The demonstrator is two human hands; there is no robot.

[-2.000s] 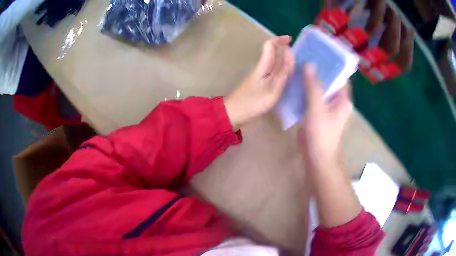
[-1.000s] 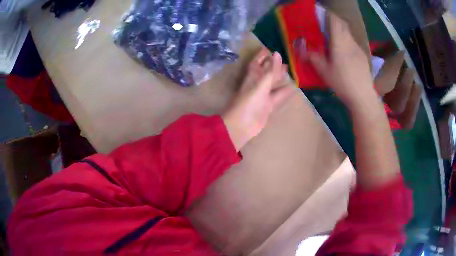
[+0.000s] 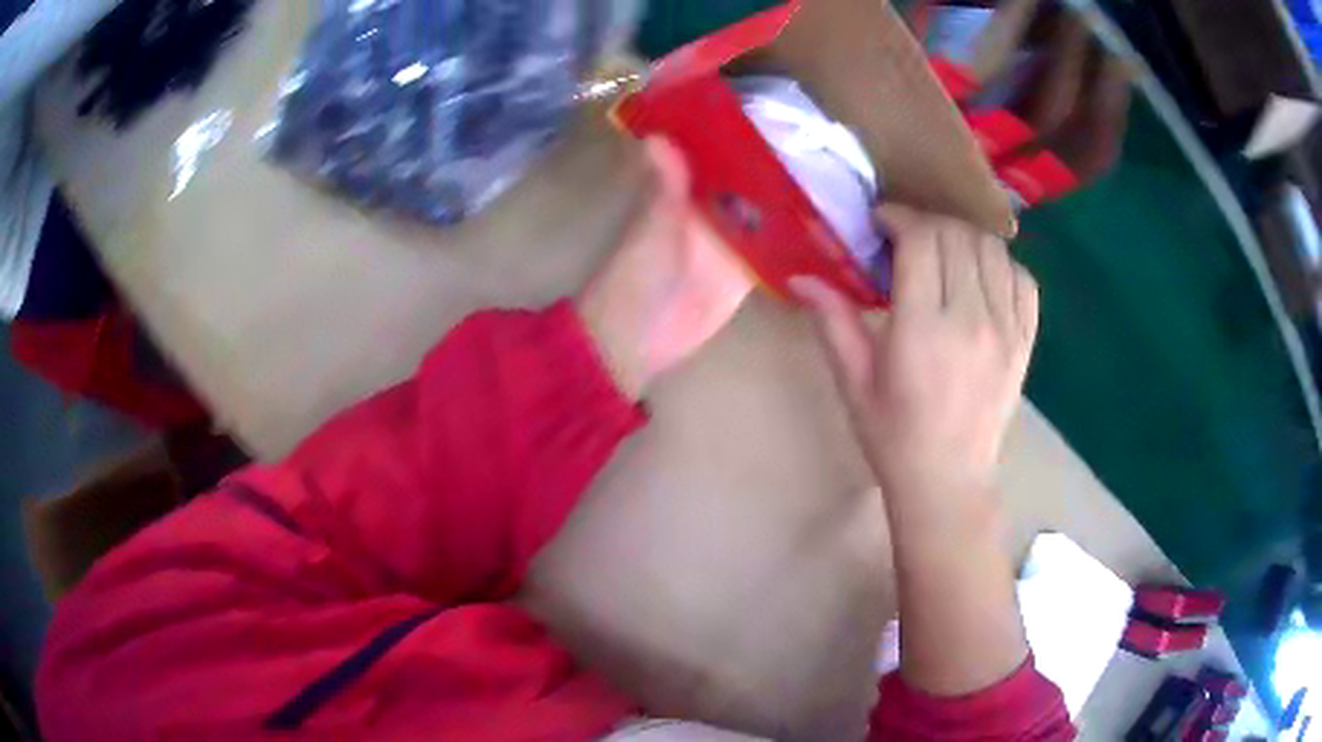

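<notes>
A red retail box (image 3: 747, 196) with a yellow edge is held open over the table's far edge, its brown inner flap (image 3: 928, 116) raised. A white-wrapped radio (image 3: 819, 152) shows in its opening. My left hand (image 3: 674, 283) supports the box's near-left side, its fingers partly hidden against the box. My right hand (image 3: 935, 334) grips the box's right end, thumb on the red face and fingers at the opening by the flap.
A clear bag with dark blue-grey contents (image 3: 435, 102) lies at the upper left. Red boxes (image 3: 1022, 152) stand on the green conveyor (image 3: 1145, 348). White sheets (image 3: 1073, 616) and red-and-black radios (image 3: 1171, 620) lie at the lower right. A brown carton (image 3: 109, 507) is below left.
The red box has moved left from above the conveyor and is now open, with its flap up and white contents showing. My left hand has come onto the box. The bag shows further up and left.
</notes>
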